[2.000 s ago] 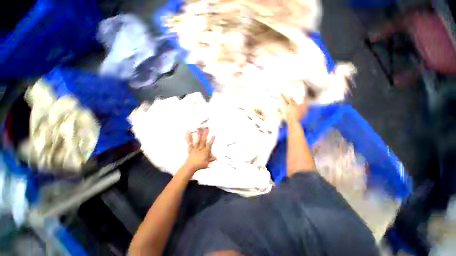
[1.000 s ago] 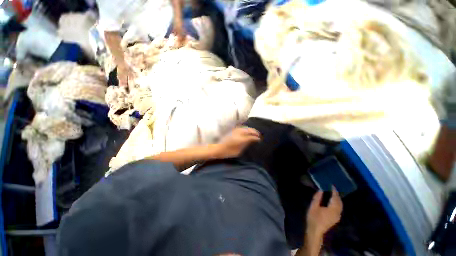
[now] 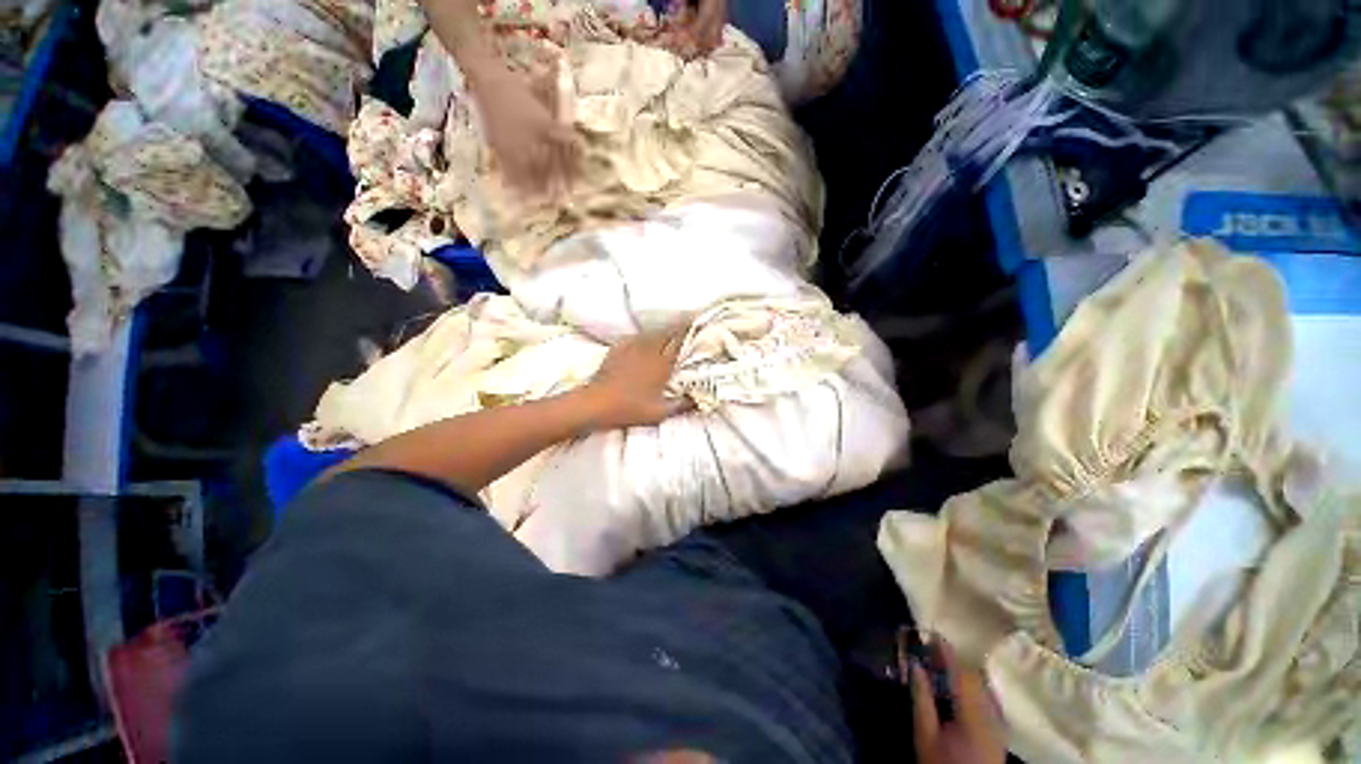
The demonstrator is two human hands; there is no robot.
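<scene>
My left hand (image 3: 645,376) is on a heap of cream cloth (image 3: 776,346) over my lap, its fingers closed into a gathered part. Plain pinkish-white cloth (image 3: 702,478) lies under and around it. My right hand (image 3: 960,722) is low at the right, cut off by the bottom edge; a small dark object (image 3: 918,657) shows at its fingertips, too unclear to name or to tell if it is held. A cream garment piece (image 3: 1157,358) with a gathered opening lies on the machine table at the right.
The blue-edged table (image 3: 1313,284) bears the JACK mark. White threads (image 3: 978,127) hang at its upper end. Another person's arm (image 3: 500,90) reaches into the heap from the top. Floral cloth (image 3: 142,187) hangs over a crate at the left. A red object (image 3: 149,694) is at lower left.
The view has shifted, showing more of the table. My left hand now grasps gathered cream cloth. My right hand is lower in view; the flat dark device seen above it earlier is no longer clearly visible.
</scene>
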